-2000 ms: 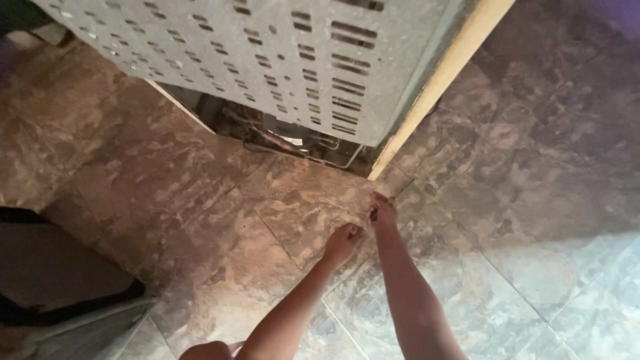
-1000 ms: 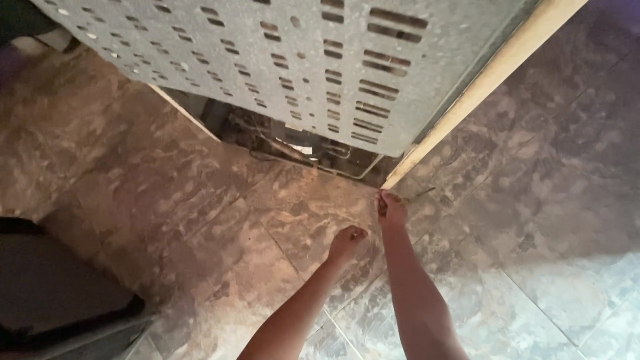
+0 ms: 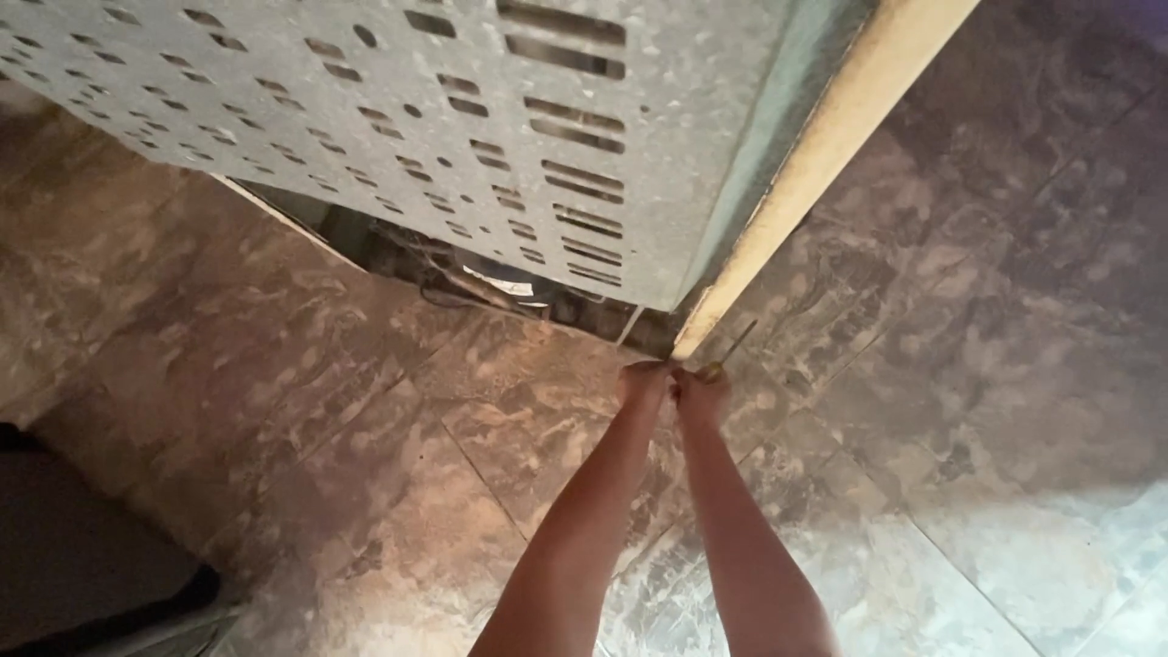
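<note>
A perforated galvanized metal back panel (image 3: 511, 137) of an appliance fills the upper part of the view, with a pale yellowish side edge (image 3: 812, 155) on its right. At the bottom corner of that edge my left hand (image 3: 644, 381) is placed, its fingers curled at the corner; whether it grips anything is hidden. Close beside it, on the right, my right hand (image 3: 701, 391) holds a screwdriver (image 3: 737, 343) whose thin shaft points up and right, away from the appliance. Below the panel, an opening shows dark parts, a pipe (image 3: 630, 324) and a white label (image 3: 497, 281).
Marbled floor tiles (image 3: 365, 438) surround the appliance. At the lower left lies a dark object with a black rim (image 3: 91, 557), cut off by the view's edge. Brighter light falls across the floor at the lower right.
My left hand has moved up and right to the appliance's bottom corner, beside my right hand. The screwdriver's shaft now shows more plainly. The view has come closer to the appliance.
</note>
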